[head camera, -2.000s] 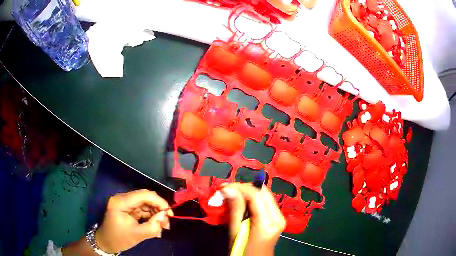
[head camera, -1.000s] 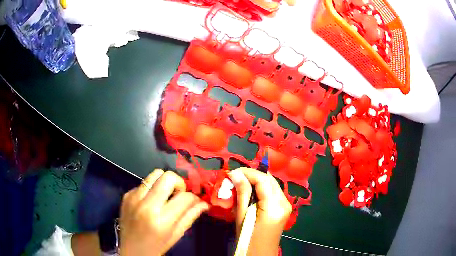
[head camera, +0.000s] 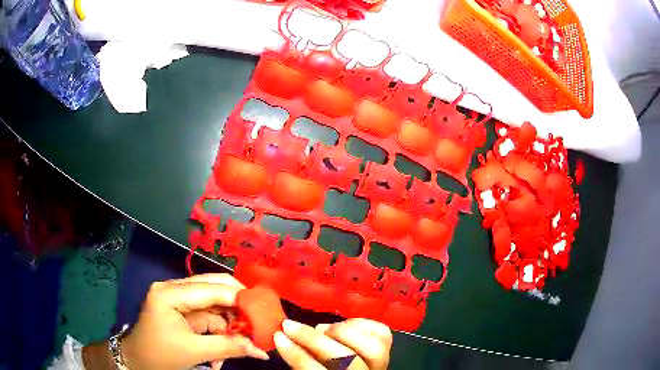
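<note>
A red moulded sheet with rounded pads and open holes lies on the green tabletop, its lower edge by the table's near edge. My left hand is shut on a small red moulded piece below the sheet. My right hand touches the piece's right side with its fingertips; the hand is curled and cut off at the bottom of the picture. A dark bit shows at its fingers; the rest of any tool is hidden. A pile of loose red pieces with white spots lies at the right.
An orange perforated basket with red and white pieces stands on the white covering at the upper right. A clear bottle and white scrap are at the upper left. Red sheets show at the top edge.
The small piece has come away from the sheet's lower edge and turned its plain red side up. The sheet lies flatter. The yellow handle in my right hand no longer shows.
</note>
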